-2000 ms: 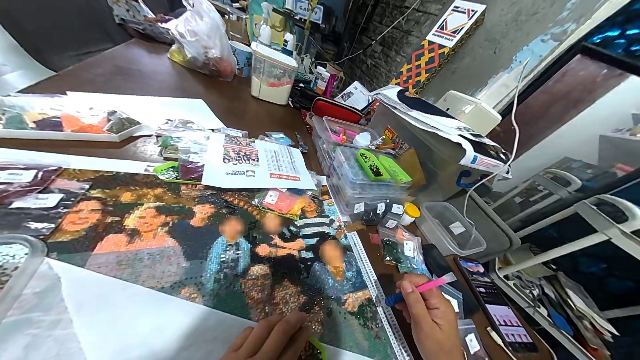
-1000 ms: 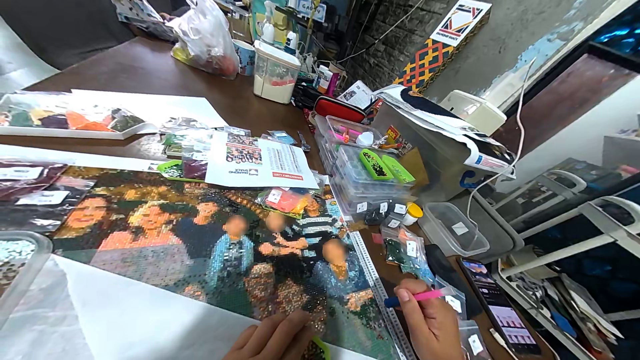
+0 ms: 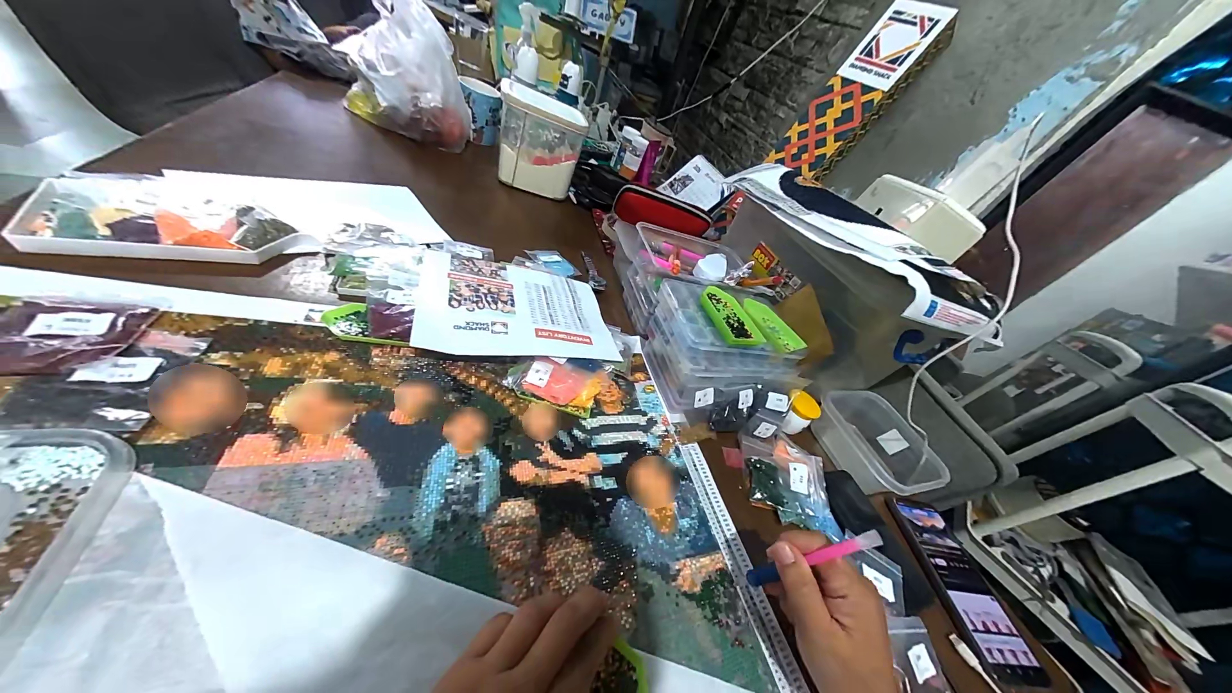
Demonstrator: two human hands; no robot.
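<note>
A diamond painting canvas (image 3: pixel 462 500) showing a group of people lies on the table, white cover paper (image 3: pixel 308 597) folded over its lower left. My right hand (image 3: pixel 837 606) holds a pink and blue applicator pen (image 3: pixel 818 558) between thumb and fingers, beside the white ruler (image 3: pixel 731 539) on the canvas's right edge. At the bottom centre my left hand (image 3: pixel 539 645) rests with bent fingers over a green tray (image 3: pixel 630 669) of dark beads, mostly hidden beneath it; whether it grips the tray I cannot tell. A printed sheet (image 3: pixel 515 303) lies across the canvas's top edge.
A clear tub of beads (image 3: pixel 67 510) stands at left, a white tray of bead bags (image 3: pixel 135 245) behind. Stacked plastic boxes (image 3: pixel 712 337) carry two green trays. On the right are bead bags (image 3: pixel 784 476), an empty container (image 3: pixel 885 443) and a phone (image 3: pixel 972 597).
My right hand stays beside the ruler with the pen, which is tilted a little differently than two seconds ago. My left hand has shifted slightly over the green tray.
</note>
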